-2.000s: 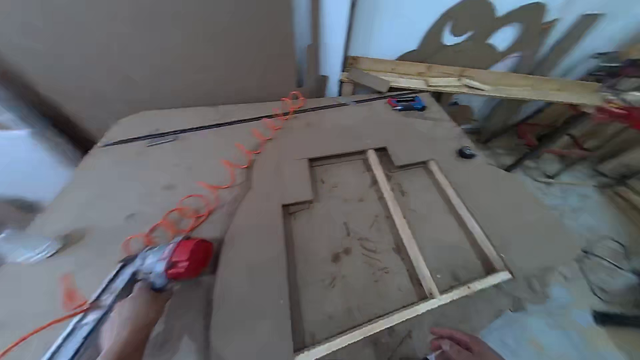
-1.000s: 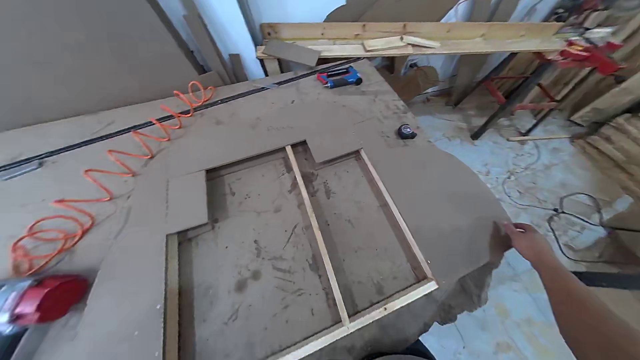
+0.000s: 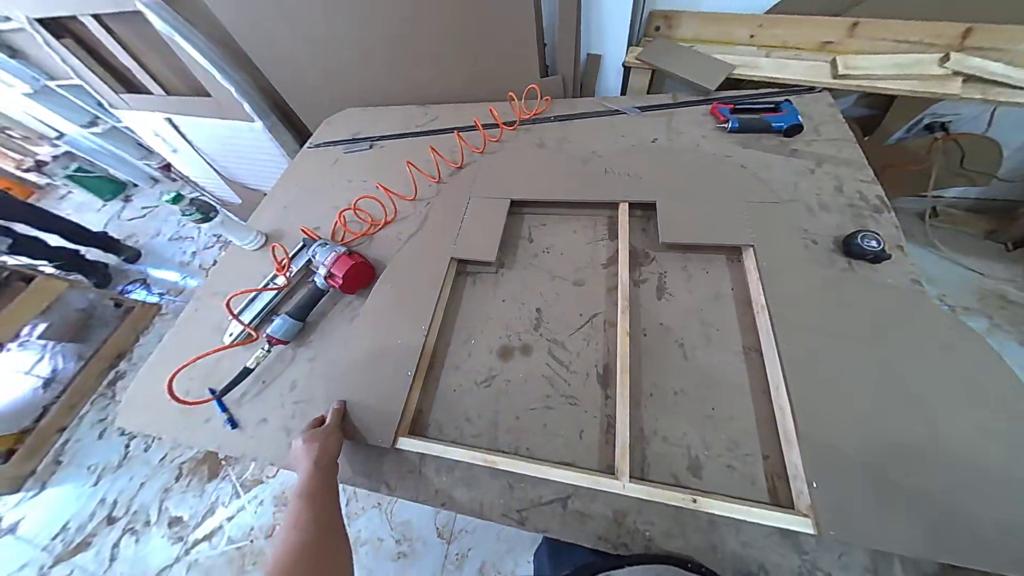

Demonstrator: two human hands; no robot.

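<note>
My left hand (image 3: 320, 444) grips the near left edge of a brown fibreboard panel (image 3: 376, 344) at the table's front. Pale wood strips (image 3: 624, 344) frame the cut-out in the panel, one running down its middle. A pneumatic nailer (image 3: 304, 292) with a red cap lies on its side left of the panel, joined to a coiled orange air hose (image 3: 412, 180). A blue and red tool (image 3: 758, 118), apparently a staple gun, lies at the back right, and a black tape measure (image 3: 866, 246) on the right. My right hand is out of view.
A long black metal strip (image 3: 576, 117) crosses the back of the table. Timber boards (image 3: 800, 64) rest behind it on the right. A bottle (image 3: 232, 228) stands beyond the left edge. Another person's legs (image 3: 56, 236) show at the far left, near a wooden frame (image 3: 80, 384) on the floor.
The nailer, held in my left hand two seconds ago, now lies let go on the table. My left hand is at the panel edge. My right hand, earlier at the panel's right edge, has left the view.
</note>
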